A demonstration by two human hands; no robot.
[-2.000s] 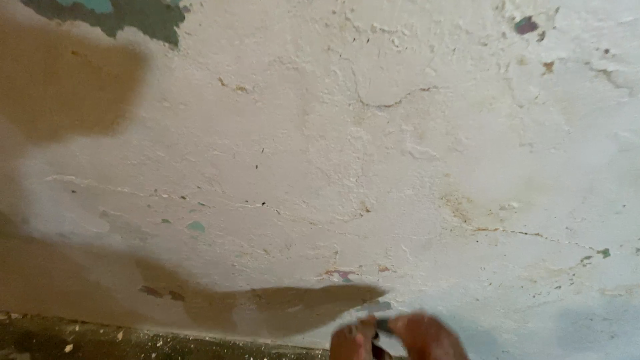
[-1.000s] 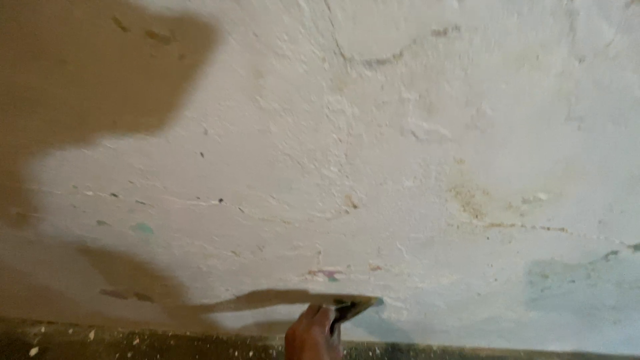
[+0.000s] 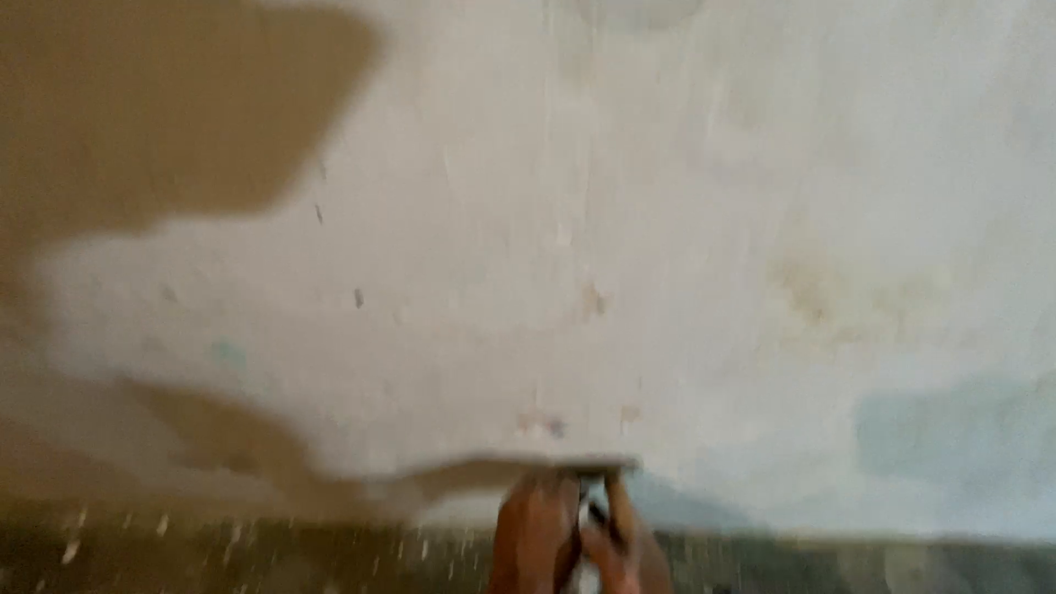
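My left hand [image 3: 536, 528] and my right hand [image 3: 629, 536] are close together at the bottom centre, with their fingers around a scraper. Its thin dark blade [image 3: 592, 467] lies flat across the lower part of a pale wall [image 3: 462, 272], at the right end of a brown damp-looking strip [image 3: 470, 475]. Between the fingers shows a pale and dark part of the tool; the rest of its handle is hidden. Motion blur softens the hands and blade.
A large brown patch [image 3: 165, 107] covers the wall's upper left, and a grey-blue patch [image 3: 949, 429] lies at right. Small chips and stains mark the pale surface. Along the bottom runs a dark, speckled band [image 3: 289, 557].
One second ago only one hand was plainly seen on the scraper; now two are at it. The blade's edge now faces the upper wall. The view has shifted.
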